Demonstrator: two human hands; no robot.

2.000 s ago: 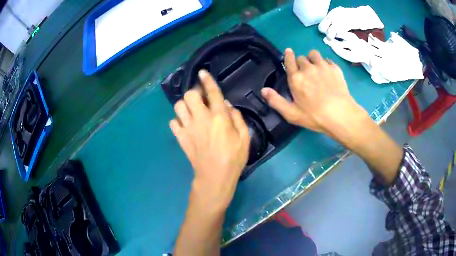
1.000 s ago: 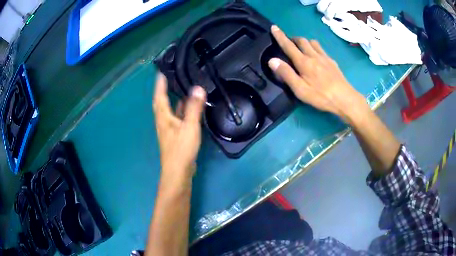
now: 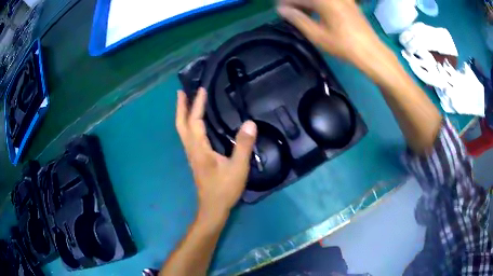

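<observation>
A black blister tray (image 3: 265,98) lies on the green bench in front of me. A black headset (image 3: 327,117) is seated in it, its band along the arched groove and both round ear cups in the wells. The boom microphone (image 3: 241,99) lies across toward the left cup. My left hand (image 3: 219,156) rests at the tray's left side, thumb over the left cup, fingers spread along the edge. My right hand (image 3: 324,21) is beyond the tray's far right edge, slightly blurred and partly cut off by the top of the picture; its fingertips are unclear.
Several nested black trays (image 3: 89,215) lie at the lower left. A blue line tray with a white liner (image 3: 99,32) is at the top left, and another blue tray (image 3: 43,108) holds a filled black tray at far left. A white bottle (image 3: 395,15) and crumpled white cloth (image 3: 451,81) are at the right.
My right hand has moved from the right cup area to beyond the tray's far edge, uncovering the right cup. My left hand has moved onto the left cup's edge.
</observation>
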